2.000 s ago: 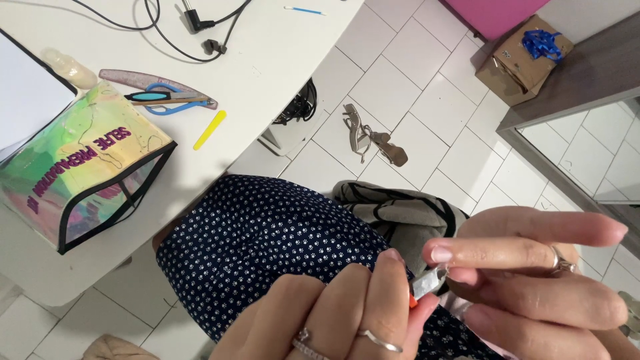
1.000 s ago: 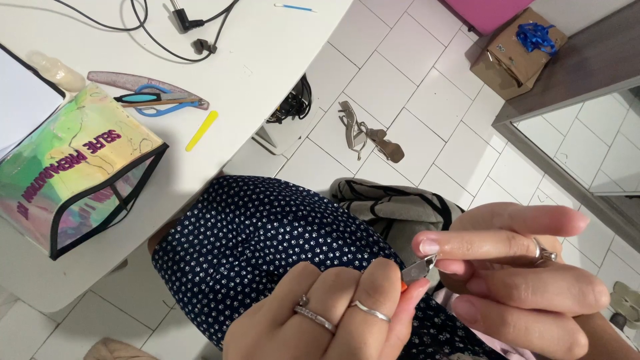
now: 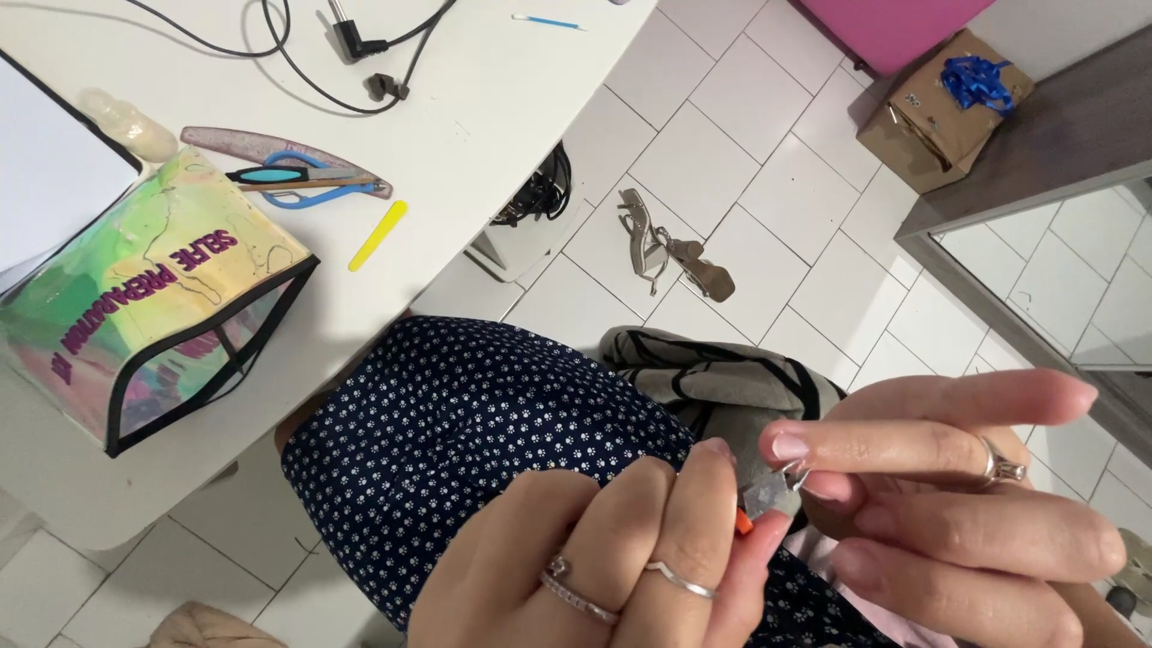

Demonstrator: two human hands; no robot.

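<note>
My left hand (image 3: 630, 549), with rings on it, pinches a small metal-tipped tool (image 3: 768, 493) with an orange part between thumb and forefinger. The tool's thin forked tip is at a fingertip of my right hand (image 3: 954, 486), close to the nail; whether they touch cannot be told. My right hand wears a ring, its fingers are spread, and it holds nothing. Most of the tool is hidden by my left fingers. Both hands are over a lap in dark blue fabric (image 3: 486, 450) with white paw prints.
On the white table (image 3: 504, 108) lie blue-handled scissors (image 3: 306, 193), a nail file (image 3: 261, 144), a yellow stick (image 3: 378, 236), a cotton swab (image 3: 549, 22), black cables (image 3: 355, 43) and an iridescent pouch (image 3: 162, 270). Sandals (image 3: 641, 238) and a cardboard box (image 3: 945, 117) are on the tiled floor.
</note>
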